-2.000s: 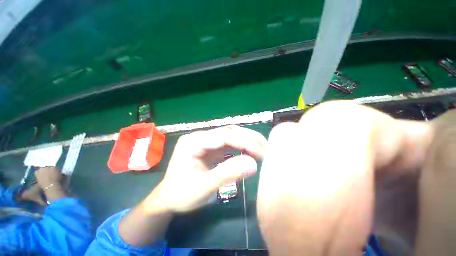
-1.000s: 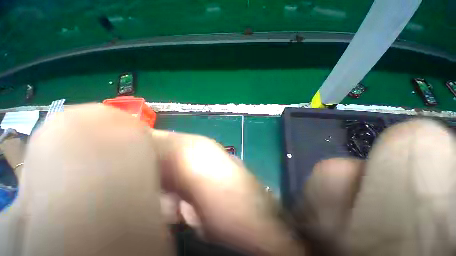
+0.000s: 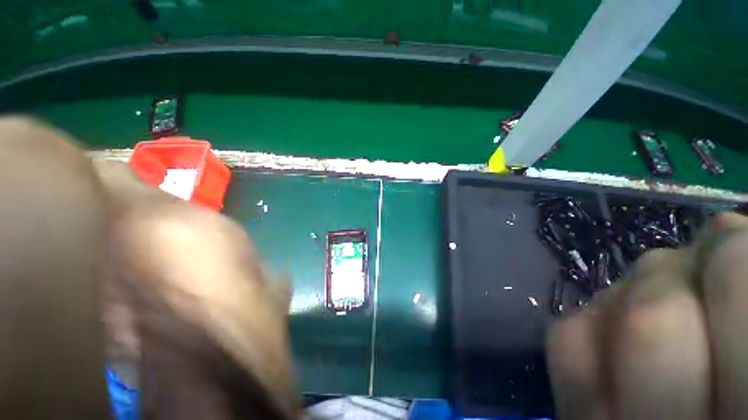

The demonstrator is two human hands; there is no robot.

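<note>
A phone unit (image 3: 347,272) with a dark red frame, a green board and a white area lies upright on the dark green bench. My left hand (image 3: 164,279) is large and blurred at the left, away from the phone; its fingertips are hard to make out. My right hand (image 3: 656,336) is over the right part of the black parts tray (image 3: 496,262), by the loose shiny black parts (image 3: 586,246); its fingertips are hidden. Whether either hand holds anything cannot be seen.
A red-orange bin (image 3: 215,176) with white pieces stands at the bench's back left, partly behind my left hand. The green conveyor belt (image 3: 328,127) beyond carries several phones. A slanting grey post (image 3: 586,82) with a yellow foot stands behind the tray. White scraps dot the bench and tray.
My left hand has moved left, uncovering the phone on the bench. My right hand is lower over the tray and more black parts show. The phones on the belt have shifted left in view.
</note>
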